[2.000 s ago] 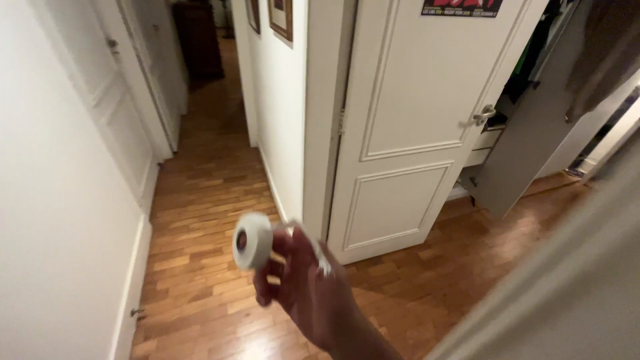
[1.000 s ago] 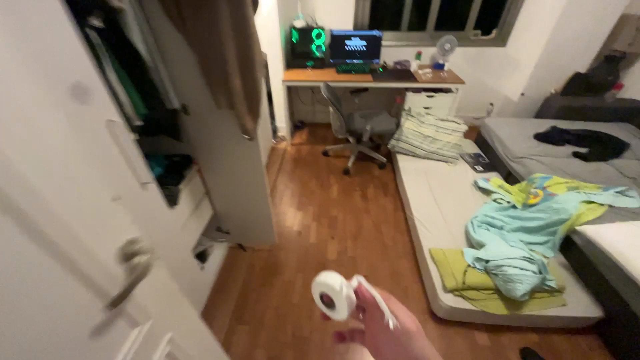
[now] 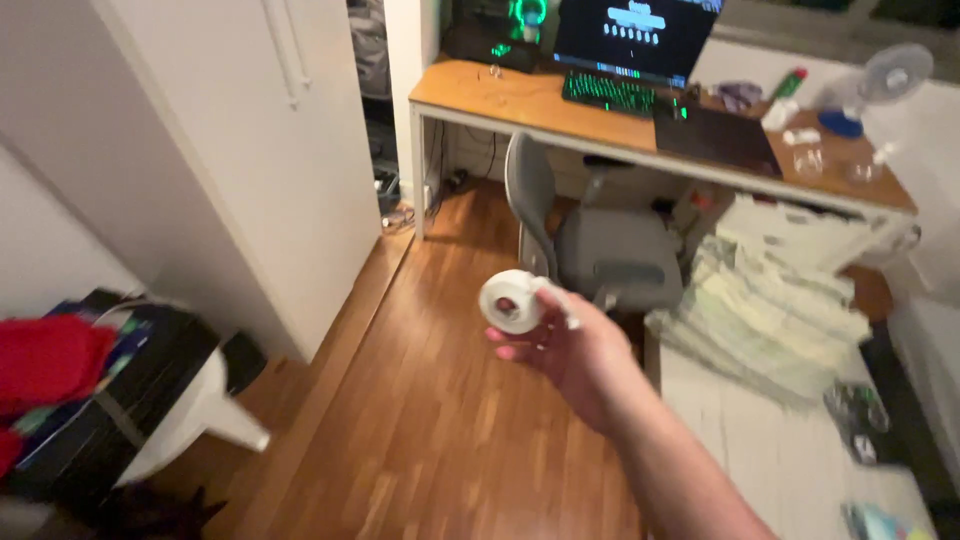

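Observation:
Near the middle of the head view, my right hand point(image 3: 581, 349) grips a roll of white tape point(image 3: 511, 301) by its edge, with the round face and core hole turned toward the camera. A loose white end of the tape hangs by my thumb. My left hand is out of the frame. Beyond the roll stands a grey office chair point(image 3: 619, 251), in front of a wooden-topped desk point(image 3: 510, 105). The desk bears a lit monitor point(image 3: 637, 37), a keyboard with green lights point(image 3: 609, 93), a dark mat point(image 3: 716, 141) and a small fan point(image 3: 896, 75).
At the left are a white wardrobe point(image 3: 300, 172) and a white stool point(image 3: 187, 420) with a black case and red cloth point(image 3: 52, 360) on it. A mattress point(image 3: 757, 442) lies at the right, with folded striped bedding point(image 3: 772, 322). Wooden flooring point(image 3: 420, 420) runs between them.
The view has moved from the hallway, past the door, into the room and closer to the desk and chair. My right hand has kept hold of the white tape roll throughout.

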